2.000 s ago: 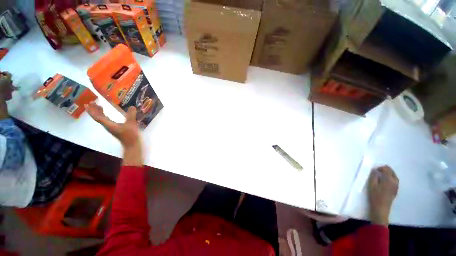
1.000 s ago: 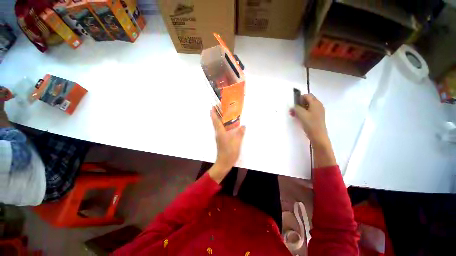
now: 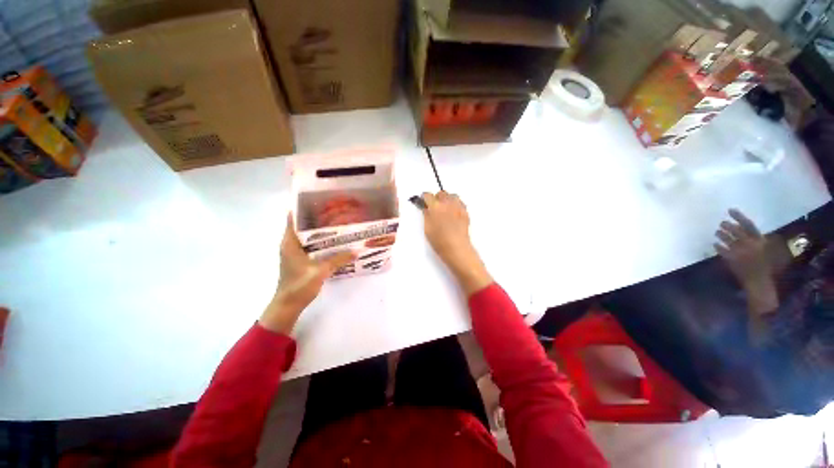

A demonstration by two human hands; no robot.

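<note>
A retail box [image 3: 349, 239] stands open at the top in front of me, its white printed side facing me and its slotted hang flap raised at the back. Something reddish shows inside. My left hand [image 3: 306, 270] grips the box at its left side and lower front. My right hand [image 3: 446, 224], right of the box and apart from it, holds a small dark piece [image 3: 418, 201] at the fingertips; most of it is hidden by the hand.
Closed brown cartons [image 3: 194, 105] stand at the back left. An open carton [image 3: 475, 114] holds orange boxes. A white tape roll [image 3: 577, 92] lies beyond it. Orange boxes stand at far left and back right [image 3: 672, 96]. Another person's hand [image 3: 745, 247] is at the right.
The view has swung right. The box, first beside my open left hand, is now held upright with its opening in view. My right hand has picked up the thin piece from the table.
</note>
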